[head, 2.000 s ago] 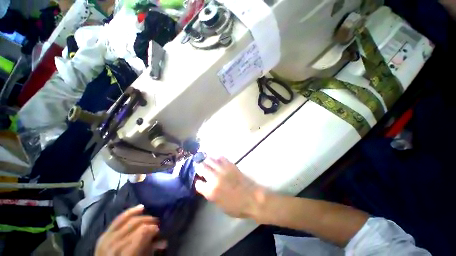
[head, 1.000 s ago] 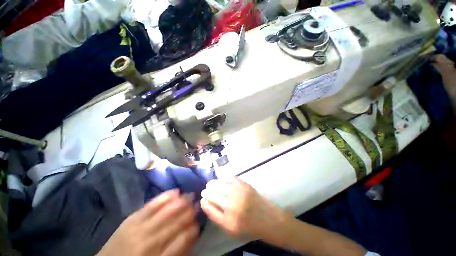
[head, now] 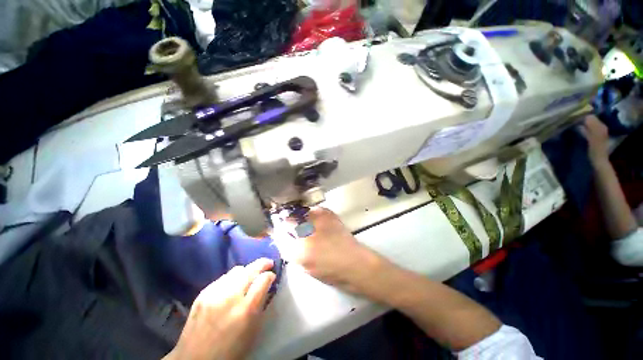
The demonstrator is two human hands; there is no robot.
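The cream sewing machine (head: pixel 381 105) lies across the view, with its lit needle area at the head's lower left. A navy fabric part (head: pixel 201 256), bright blue under the lamp, lies at the needle, joined to or beside charcoal-grey cloth (head: pixel 84 281). My left hand (head: pixel 229 306) pinches the navy part's near edge, thumb and fingers together. My right hand (head: pixel 324 246) is beside the needle with its fingertips under the lamp, partly hidden by glare and machine parts; I cannot tell whether it grips the cloth. Dark thread snips (head: pixel 233 123) rest on the machine head.
Black small scissors (head: pixel 397 181) lie on the bed under the arm. A green-yellow strap (head: pixel 458 218) wraps the bed at right. A knobbed post (head: pixel 180 67) stands at the head's left end. Red (head: pixel 328 28) and black bags lie behind. Another person's arm (head: pixel 610 183) is at right.
The view has shifted closer to the machine head. My right hand has moved in to the needle, and my left hand has closed on the navy part's edge. Another person's arm shows more at right.
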